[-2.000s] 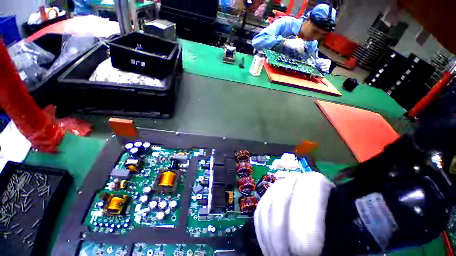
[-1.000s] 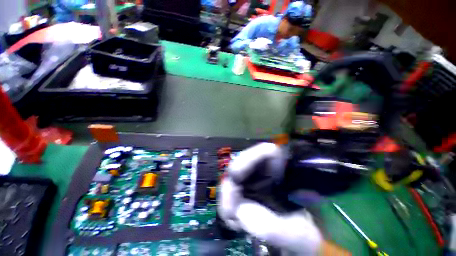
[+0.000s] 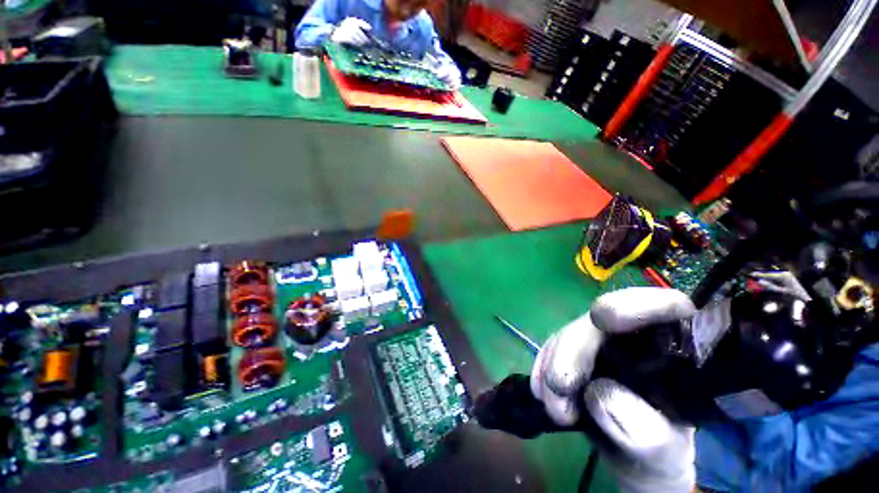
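The green circuit board (image 3: 289,376) lies component side up in its black fixture frame (image 3: 439,298) at lower left, with copper-red toroids, white blocks and a blue strip. A small green board (image 3: 421,385) sits in the frame's right end. My right hand (image 3: 612,380), in a white glove, is closed around a black powered screwdriver (image 3: 516,404). Its dark nose points left, beside the frame's right edge; whether it touches is unclear. The glossy black body extends right of the hand. My left hand is out of the picture.
A chunky yellow-and-black tool (image 3: 617,236) and another green board (image 3: 689,246) lie at right. A thin metal shaft (image 3: 518,332) is behind my hand. An orange-red mat (image 3: 530,178) lies beyond. Black bins (image 3: 53,144) stand at left. A blue-coated person (image 3: 381,38) holds a board across the bench.
The view has swung right, bringing the frame's right end into sight. My right hand and the screwdriver have moved off the board to the frame's right side.
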